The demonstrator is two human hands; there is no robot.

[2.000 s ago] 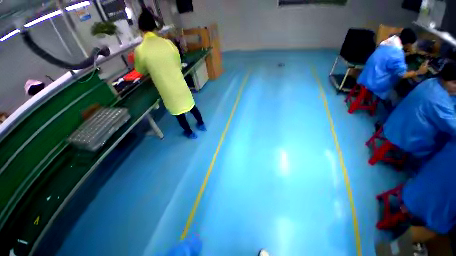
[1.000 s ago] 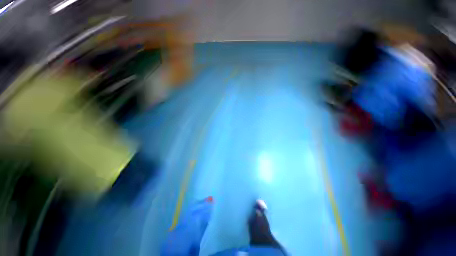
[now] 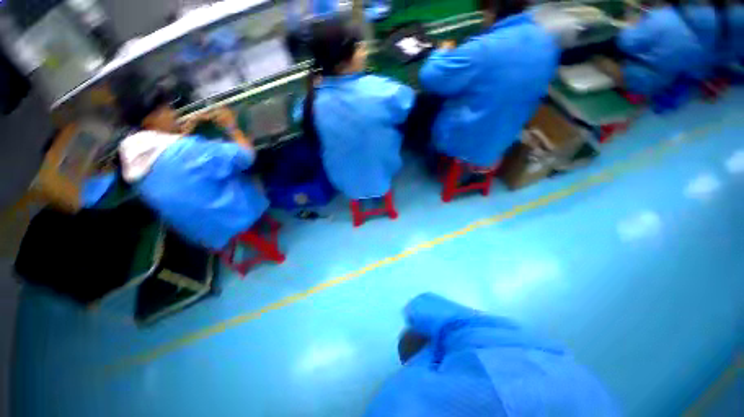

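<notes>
Neither of my hands shows clearly. My blue smock point(image 3: 498, 366) fills the bottom middle, with a sleeve or fold bulging at its top left. A small dark shape point(image 3: 413, 345) sits beside it, too blurred to name. Nearest ahead, workers in blue smocks sit on red stools point(image 3: 374, 209) along a green-topped bench point(image 3: 273, 91), their backs or sides towards me. One worker point(image 3: 196, 183) at the left holds both hands raised over the bench.
An open cardboard carton point(image 3: 542, 147) stands on the floor behind the bench row. A black padded chair point(image 3: 77, 248) is at the left. A yellow line point(image 3: 391, 259) crosses the shiny blue floor point(image 3: 326, 358). More seated workers point(image 3: 669, 49) are at the top right.
The view has swung right, from looking down the aisle to facing the seated row. The worker in yellow and the left bench have left the picture. My smock shows larger.
</notes>
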